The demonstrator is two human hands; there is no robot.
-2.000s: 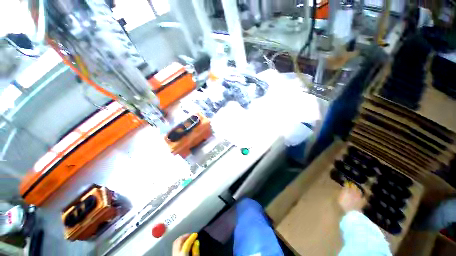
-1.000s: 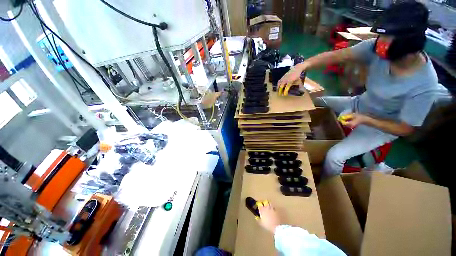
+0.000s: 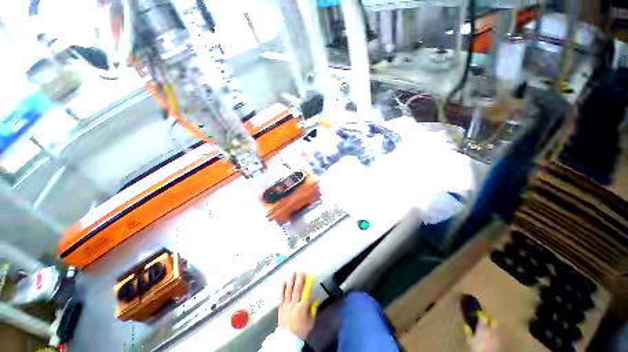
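My left hand (image 3: 297, 307) is at the table's front edge, right of the red button, with nothing in it and its fingers spread slightly. My right hand (image 3: 484, 335), blurred, has its yellow-covered fingertips on one end of a black plastic housing (image 3: 471, 311) over the cardboard sheet (image 3: 441, 322). Rows of black housings (image 3: 561, 302) lie on the same sheet to the right. An orange-brown fixture (image 3: 300, 205) under the machine head holds one housing. The left fixture (image 3: 165, 292) also holds black parts.
The machine head (image 3: 206, 89) hangs above the right fixture. A red button (image 3: 239, 319) and a green button (image 3: 363, 225) sit on the front edge. Crumpled plastic bags (image 3: 441, 165) lie behind. Stacked cardboard layers (image 3: 571, 213) stand at the right.
The view has turned back left from the other worker, who is out of view. My left hand has come in over the table's front edge. My right hand remains at the single housing.
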